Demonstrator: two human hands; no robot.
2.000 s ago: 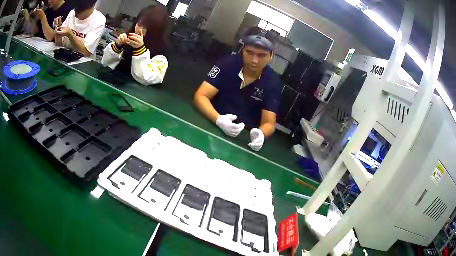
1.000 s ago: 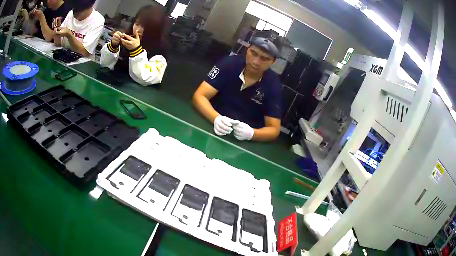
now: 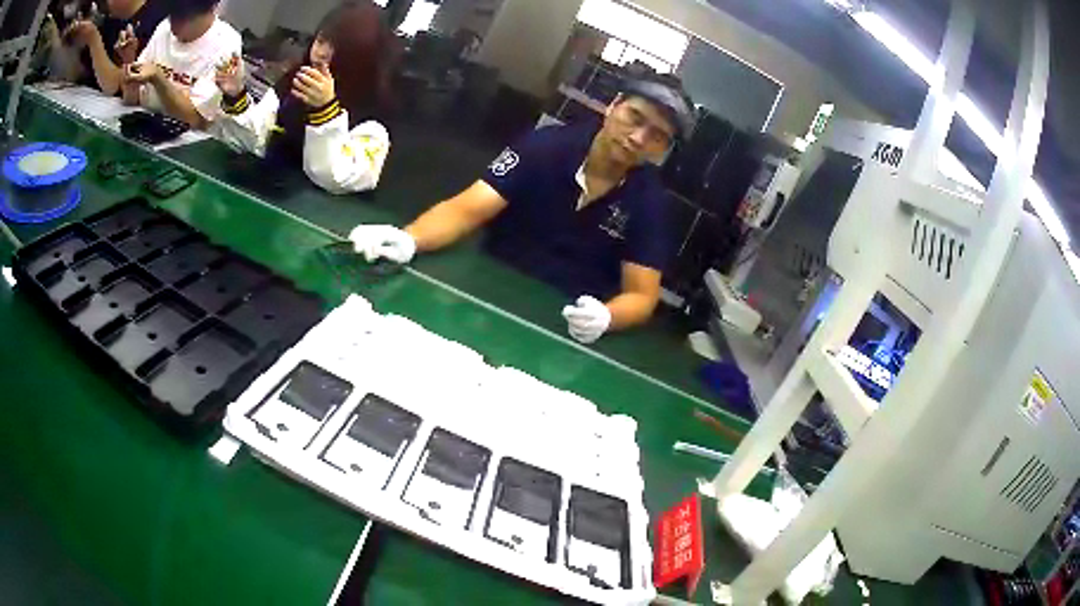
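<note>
Neither of my hands is in the picture. Nearest in front of me, a large white blister tray (image 3: 474, 397) lies on the green surface, with a row of several phone-shaped pockets that look dark along its near side. A large black blister tray (image 3: 178, 310) with two rows of deep empty pockets lies to its left. A red sign (image 3: 679, 543) with white characters stands at the white tray's right corner. A dark strip with a pale edge (image 3: 355, 566) runs below the white tray.
Across the belt, a person's white-gloved hand (image 3: 383, 244) is at a thin dark frame (image 3: 355, 270). More workers sit at the far left. A blue spool (image 3: 42, 182) stands far left; another dark frame (image 3: 169, 181) lies near it. A white stand (image 3: 805, 385) and white machine (image 3: 965, 355) are right.
The person opposite has parted their gloved hands and reached one toward the dark frame on the belt. The frames on the belt have shifted left. A worker farther left has moved their hands apart.
</note>
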